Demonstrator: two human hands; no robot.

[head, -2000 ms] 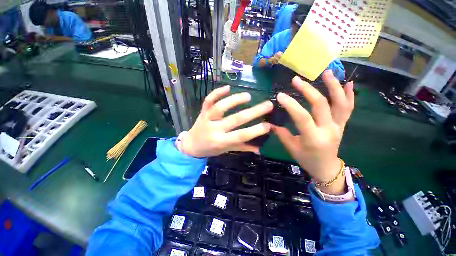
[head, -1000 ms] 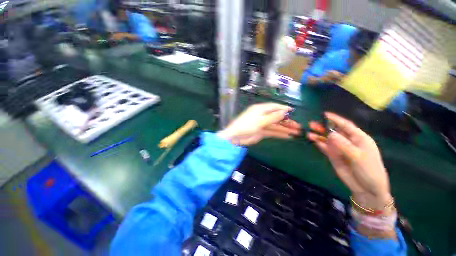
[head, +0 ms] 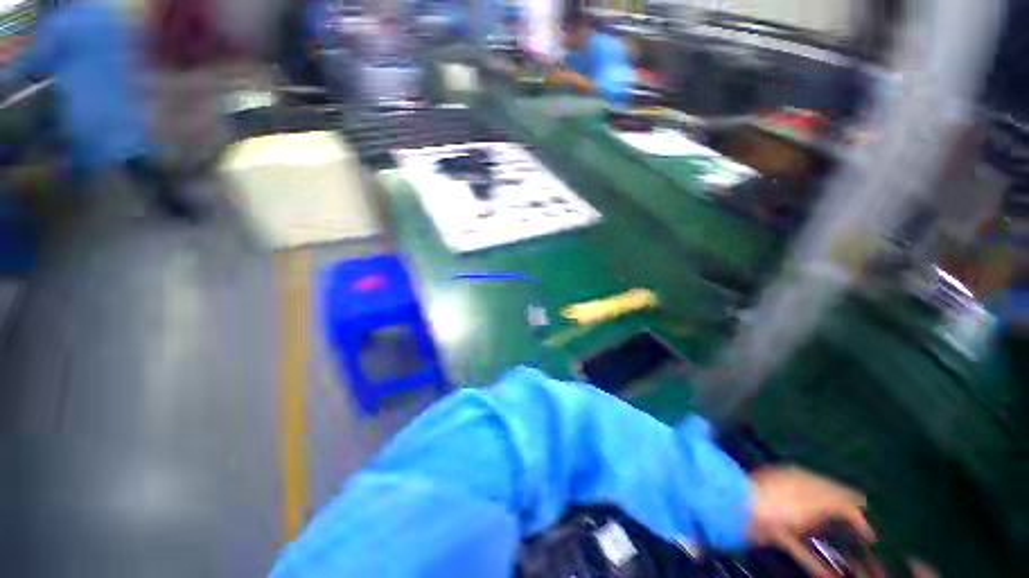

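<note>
My left hand (head: 807, 514) is blurred near the bottom right, its fingers around a small dark unit with a bright edge (head: 833, 549), which looks like a watch body. My right hand barely shows; a blurred bit of skin at the bottom edge right of my left hand may be a fingertip. The black shiny blister tray (head: 564, 553) shows partly at the bottom edge under my blue sleeve, with a white label (head: 616, 543) on it. The rest of the tray is hidden or out of view.
On the green bench lie a smartphone (head: 627, 362), a pale-yellow stick bundle (head: 610, 306), a blue thin tool (head: 490, 277) and a white parts tray (head: 553, 215). A blue stool (head: 381, 327) stands beside the bench. A metal post (head: 835, 226) rises at right. People in blue are further back.
The view has swung left, so the stool and aisle show more and the hands sit at the bottom right. My right hand has almost left the picture. My left hand is now around a small unit.
</note>
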